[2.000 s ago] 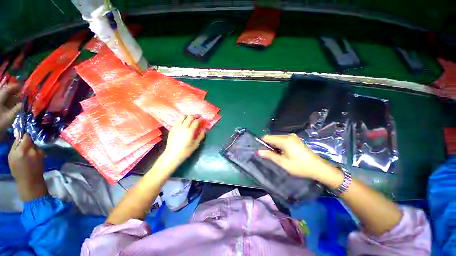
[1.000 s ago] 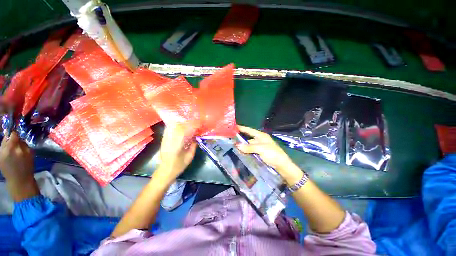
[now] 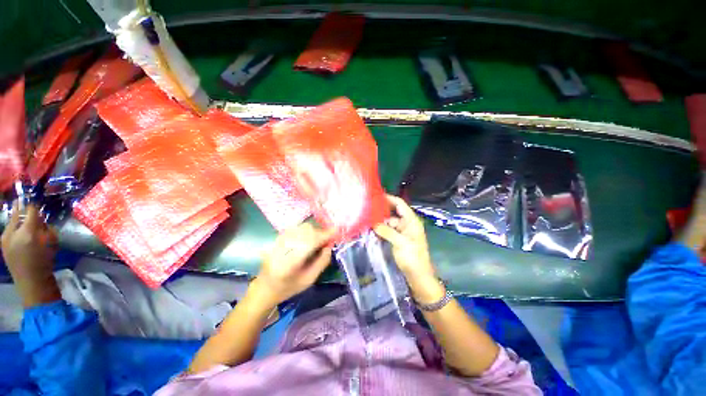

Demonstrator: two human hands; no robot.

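A red bubble bag (image 3: 329,158) stands up in front of me, its opening toward me. A module in a glossy antistatic bag (image 3: 371,278) is partly inside that opening; its lower part sticks out toward my chest. My left hand (image 3: 298,259) pinches the left side of the bag's opening. My right hand (image 3: 408,241) holds the right side, where bag and module meet. Which fingers touch the module is hard to tell. A fanned pile of red bubble bags (image 3: 174,186) lies to the left.
Large dark antistatic bags (image 3: 464,182) lie on the green table (image 3: 611,232) at right. A wrapped post (image 3: 159,58) slants at upper left. Packs ride the conveyor (image 3: 387,69) beyond the pale edge strip (image 3: 402,116). Blue-sleeved people work at both sides.
A red bag has come off the pile and been lifted. The module swung from the right into its opening, and both hands came together. Packs on the conveyor shifted left.
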